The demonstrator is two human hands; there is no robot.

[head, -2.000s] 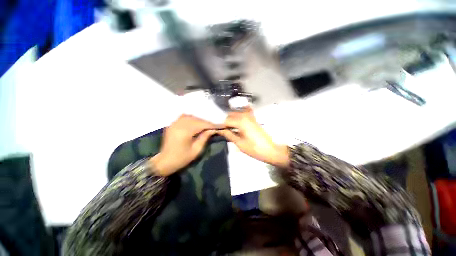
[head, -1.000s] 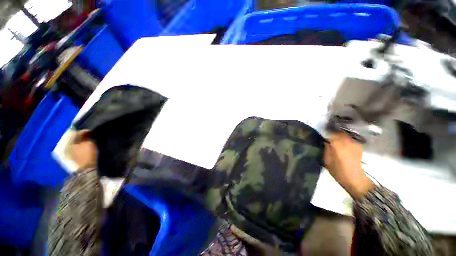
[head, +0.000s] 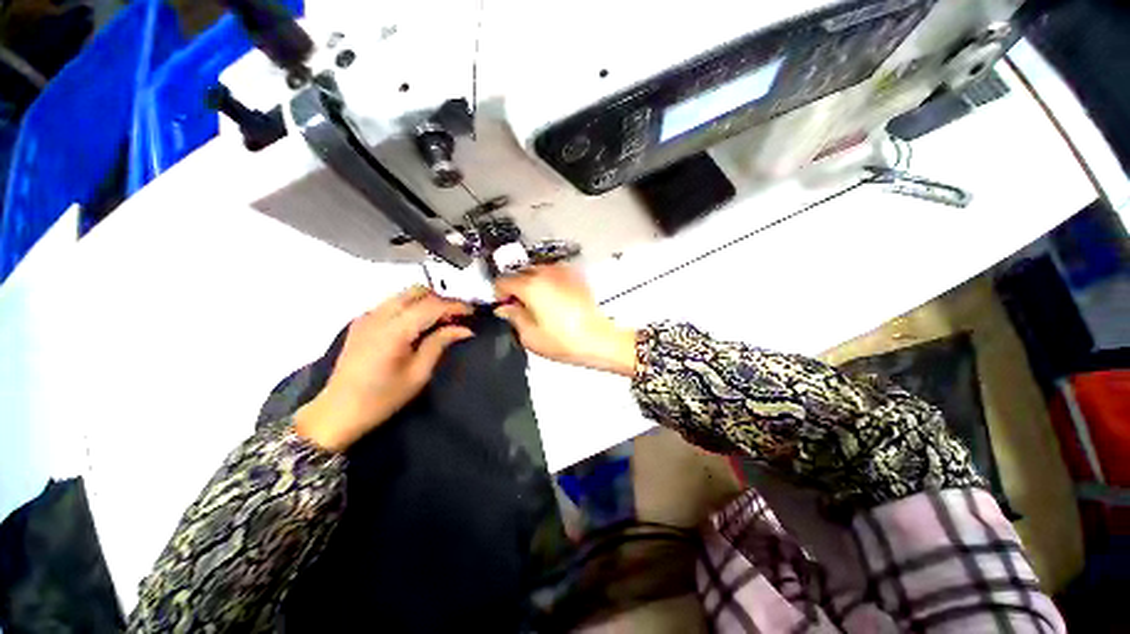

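A dark fabric panel (head: 421, 471), mostly black with a little camouflage at its edges, hangs from the machine table toward my lap. My left hand (head: 384, 365) lies on its upper edge, fingertips pressing the fabric. My right hand (head: 558, 312) pinches the top corner of the fabric close to the presser foot (head: 468, 245). The white sewing machine head (head: 384, 62) stands above. Its needle area is close to my fingertips and partly hidden.
The control panel (head: 719, 99) has a lit screen. A black flat item (head: 684, 193) and a small silver tool (head: 923, 188) lie on the right. Blue bins (head: 74, 136) stand at upper left. A carton (head: 1010, 409) with dark fabric and an orange sack (head: 1103, 421) are at right.
The view has swung from the left table back to the machine. My left hand has moved from a panel at far left to the fabric by the presser foot. The fabric now shows mostly black.
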